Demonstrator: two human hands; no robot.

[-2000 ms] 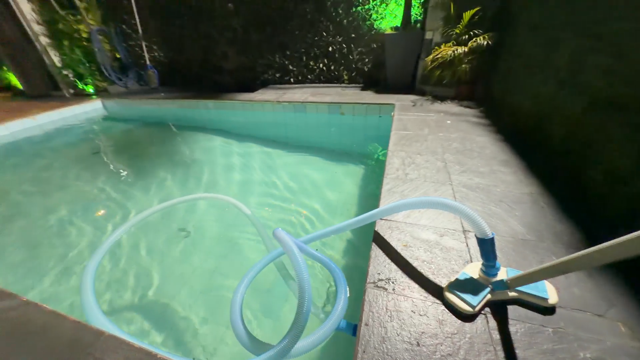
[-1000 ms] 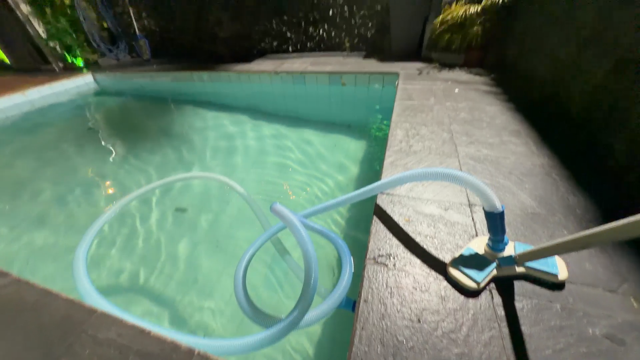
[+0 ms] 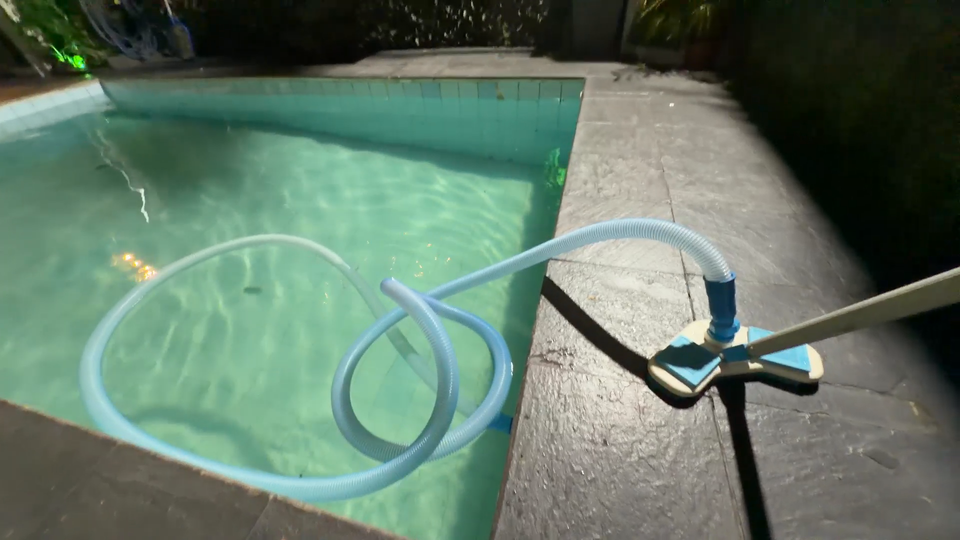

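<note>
Neither of my hands shows in the head view. A white and blue pool vacuum head [image 3: 735, 360] rests on the stone paving at the right of the pool. A pale pole [image 3: 862, 311] slants from it out past the right edge of the view. From the blue cuff [image 3: 721, 304] on its top, a ribbed light blue hose [image 3: 630, 229] arches over the pool's edge. The hose lies in loops [image 3: 442, 360] at the water. A blue fitting [image 3: 501, 423] shows against the pool wall. What holds the far end of the pole is out of view.
The pool [image 3: 480, 90] has a tiled wall and green-tinted water. Dark stone paving [image 3: 615, 450] runs along its right side, and more stone coping [image 3: 135, 480] crosses the near left corner. A coiled hose [image 3: 131, 30] hangs at the back left. Plants stand at the back right.
The view has tipped downward, and less of the plants at the back shows. The hose and vacuum head keep about the same places on the pool and paving.
</note>
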